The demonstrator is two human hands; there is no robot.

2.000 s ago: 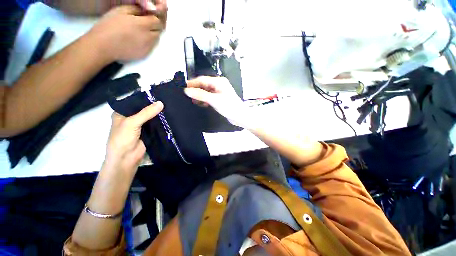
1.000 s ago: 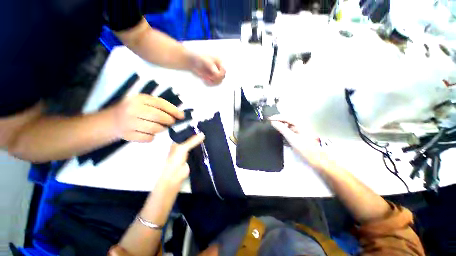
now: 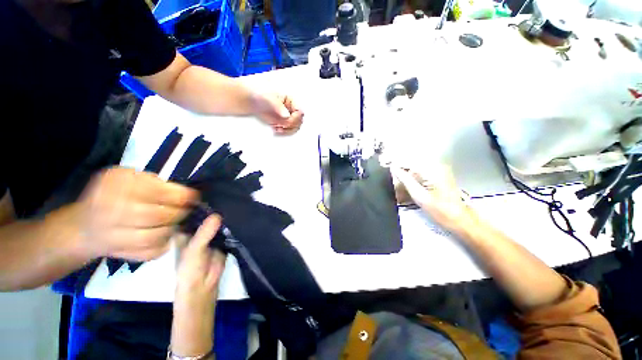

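Note:
A black fabric panel (image 3: 274, 249) with a silvery zipper line (image 3: 257, 271) lies at the table's front left and hangs over the edge towards my lap. My left hand (image 3: 200, 264) grips its upper left end, thumb on top. Another person's blurred hand (image 3: 137, 211) is at the same end, overlapping mine. A dark rounded panel (image 3: 366, 218) lies flat under the needle area (image 3: 359, 158). My right hand (image 3: 429, 193) is beside the panel's upper right edge, fingers stretched towards the needle; whether it holds anything is unclear.
The white sewing machine (image 3: 450, 77) fills the upper right. Black strips (image 3: 190, 158) are fanned on the table's left. The other person's second hand (image 3: 281, 114) rests behind them. Black cord (image 3: 556, 214) and cut black strips (image 3: 619, 200) are at the right. A blue bin (image 3: 229, 35) stands behind.
My left hand and the zipper panel have moved left, away from the needle. The other person's near hand has moved left with them. My right hand stays near the needle. The view has shifted too.

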